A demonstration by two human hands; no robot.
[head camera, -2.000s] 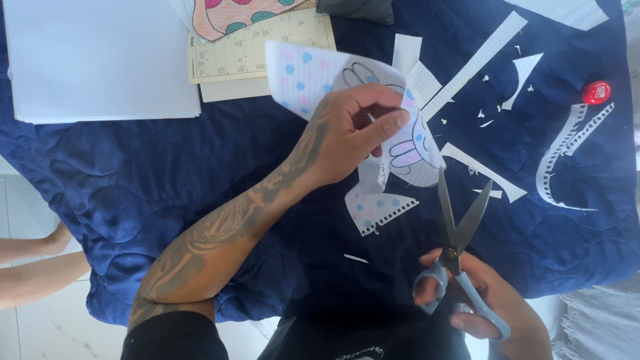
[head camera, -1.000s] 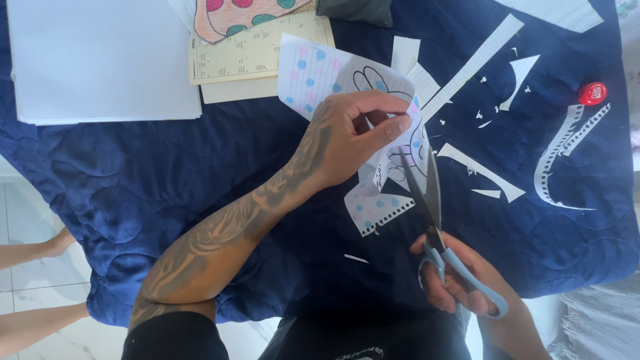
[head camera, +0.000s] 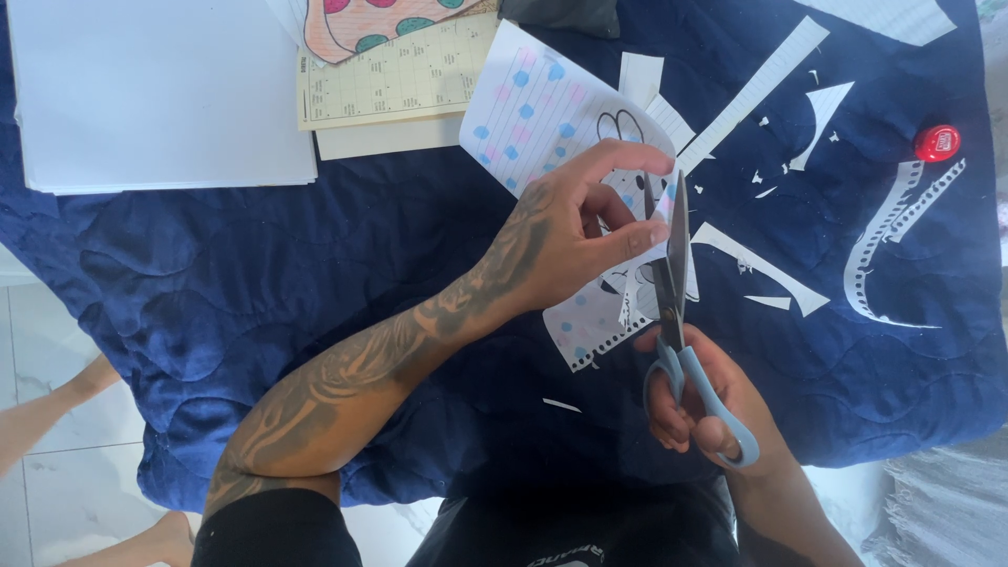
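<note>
My left hand [head camera: 587, 213] pinches the edge of a lined paper sheet [head camera: 516, 102] with blue and pink dots and a black-outlined drawing. Light-blue-handled scissors [head camera: 693, 370] are in my right hand [head camera: 701, 409], fingers through the loops. Their blades point up on either side of the sheet's right edge, close to my left fingertips, and stand slightly apart. Below my left hand, a dotted paper piece with a torn, perforated edge [head camera: 583, 335] hangs or lies over the dark blue quilted cloth [head camera: 315, 236]; which one I cannot tell.
A stack of white paper [head camera: 157, 94] lies at the upper left, beside a yellowish printed sheet [head camera: 394, 79] and a coloured drawing [head camera: 370, 24]. Paper strips [head camera: 756, 90] and scraps lie at the right, near a red round object [head camera: 937, 143]. Another person's bare leg [head camera: 63, 402] shows at the left edge.
The scissors have moved up from below the sheet to its right edge, and their blades are closer together than two seconds ago. The sheet has turned in my left hand.
</note>
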